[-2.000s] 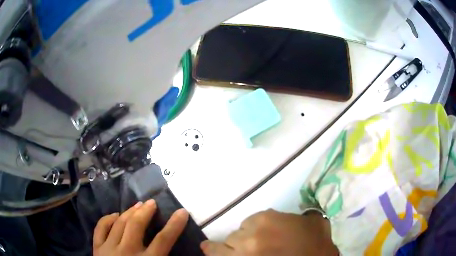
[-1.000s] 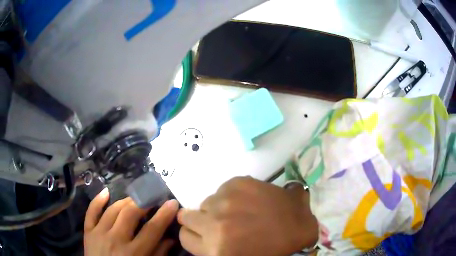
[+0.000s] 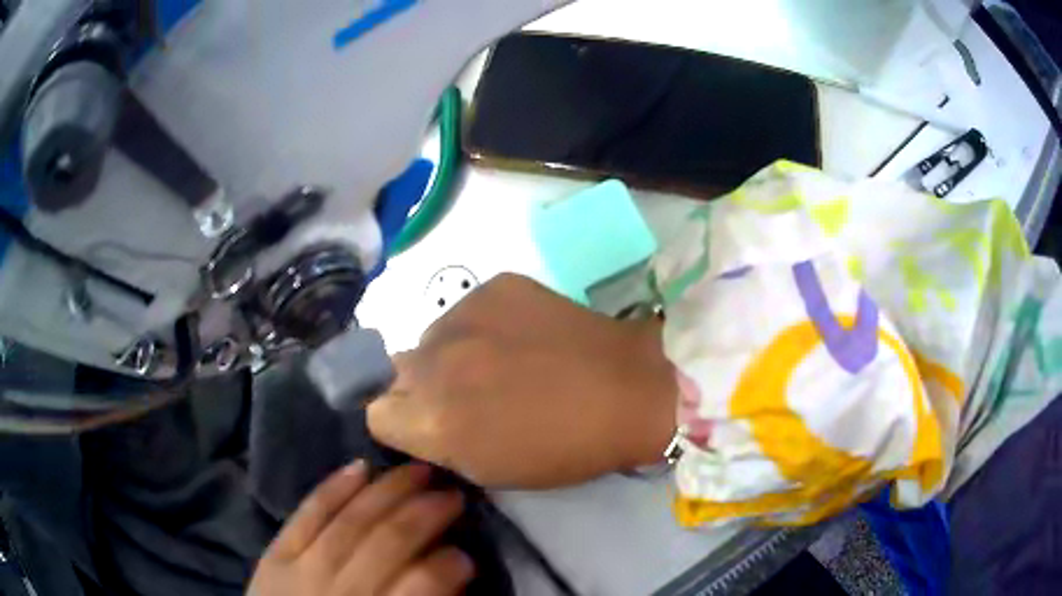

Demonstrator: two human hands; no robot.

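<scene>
The dark charcoal garment (image 3: pixel 163 489) lies under the machine head at the lower left, its edge running below the grey block (image 3: pixel 352 368) by the needle area. My right hand (image 3: pixel 524 390) is beside the grey block, fingertips pinching the dark fabric edge. My left hand (image 3: pixel 367 541) lies on the fabric at the bottom, fingers slightly spread and bent, pressing on it. The needle and presser foot are hidden behind the block and tension discs (image 3: pixel 312 285). A thin dark strip trails to the lower right.
The white machine head (image 3: pixel 314 116) fills the upper left. A black smartphone (image 3: pixel 646 111), mint-green piece (image 3: pixel 596 239), green-handled scissors (image 3: pixel 443 192) and snips (image 3: pixel 953 161) lie beyond my right hand. Ruler marks (image 3: pixel 745 565) line the front edge.
My right hand and patterned sleeve have moved up and left to the grey block, now covering part of the bed. My left hand has shifted down and right. More dark fabric shows beside the block.
</scene>
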